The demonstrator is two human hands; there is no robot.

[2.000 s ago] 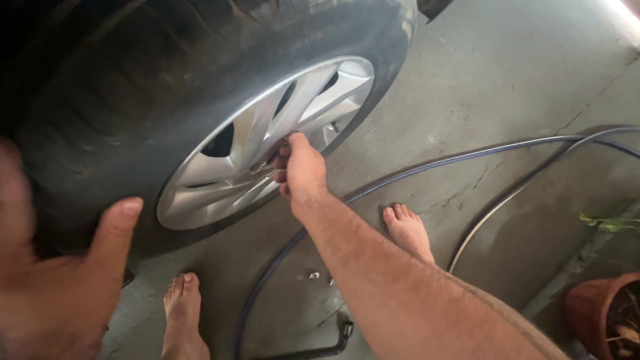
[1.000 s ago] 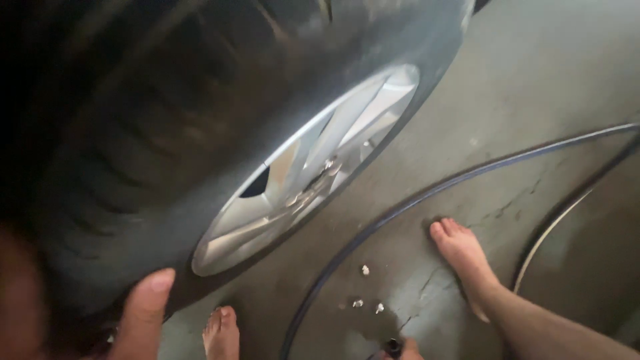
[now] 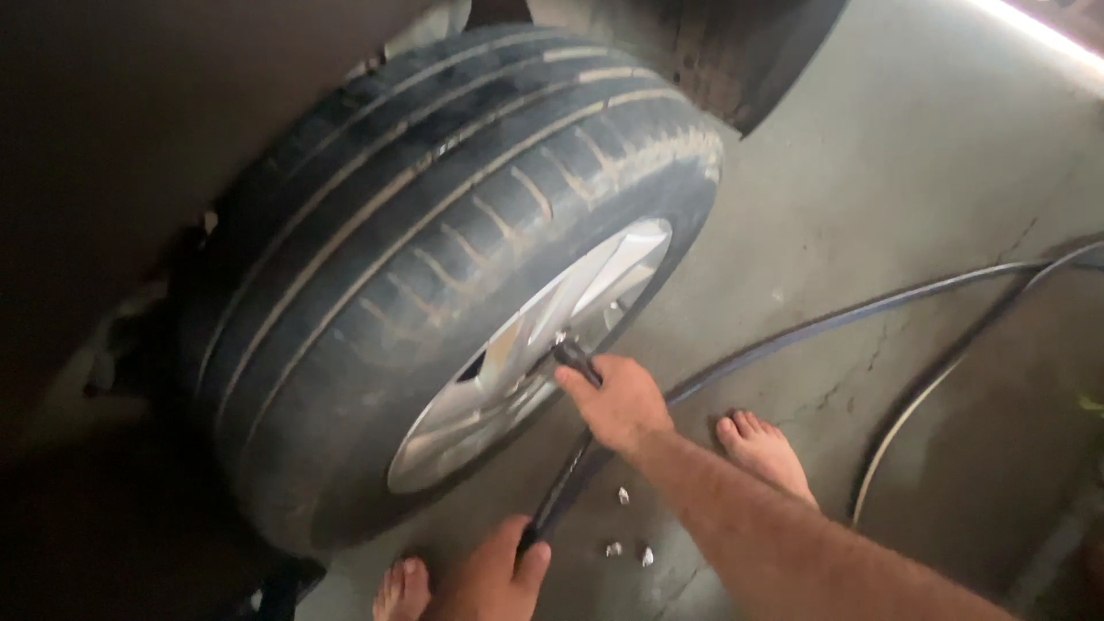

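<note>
A car wheel with a silver alloy rim [image 3: 604, 267] and a black tyre [image 3: 483, 233] fills the middle of the view. My right hand [image 3: 625, 405] is closed around the socket end of a black L-shaped lug wrench [image 3: 565, 483], and that end points at the hub, close to a lug position. Whether the socket sits on a nut cannot be told. Lower down, my left hand [image 3: 492, 573] grips the far end of the wrench's bar. Three small silver lug nuts [image 3: 623, 496] lie on the floor beside my right forearm.
A dark hose [image 3: 811, 332] curves over the cracked concrete floor [image 3: 819, 198] on the right and passes behind my right hand. My bare feet [image 3: 763, 448] stand on either side of the wrench. The car's dark body and wheel arch surround the tyre's upper left.
The wrench has come up from the floor to the hub in my right hand. My left hand has left the tyre's side and taken hold of the bar. The view has shifted, showing more tread.
</note>
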